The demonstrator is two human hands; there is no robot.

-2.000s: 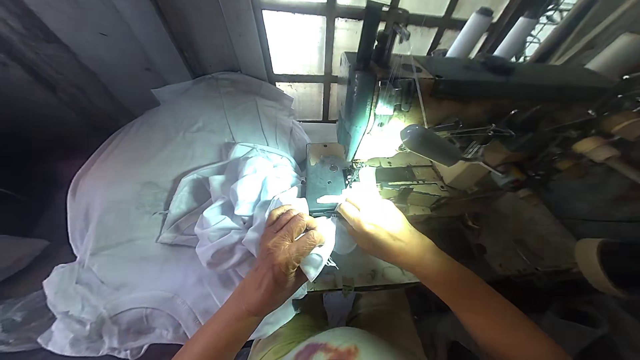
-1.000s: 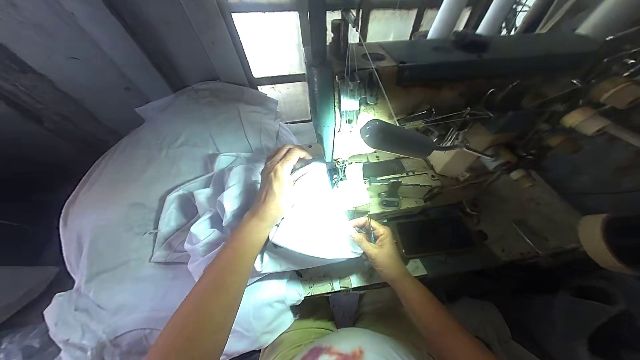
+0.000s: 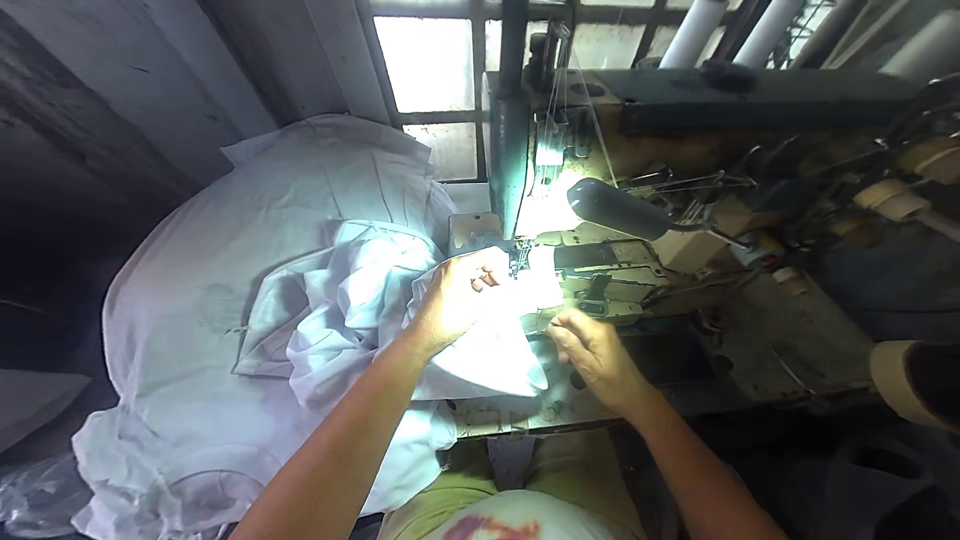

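Note:
White fabric [image 3: 480, 360] lies bunched at the needle area of an industrial sewing machine [image 3: 510, 157], under a very bright lamp. My left hand [image 3: 465, 292] grips the fabric just left of the needles [image 3: 523, 251], fingers curled. To the right of the fabric's edge, my right hand [image 3: 589, 349] is held with thumb and index finger close together, above the machine bed; glare hides whether a thread or anything else is between them. A dark oval lamp head [image 3: 619, 208] hangs right of the needles.
More white garments [image 3: 195, 300] are heaped to the left. White thread cones [image 3: 694, 34] stand at the back right, behind the machine arm. A barred window [image 3: 425, 67] is behind. Thread spools [image 3: 892, 199] and a round tan-rimmed object [image 3: 896, 382] sit at the right.
My left hand, beside the upper edge of the fabric a second ago, is now lower and further right on it. My right hand has come away from the fabric's lower right part.

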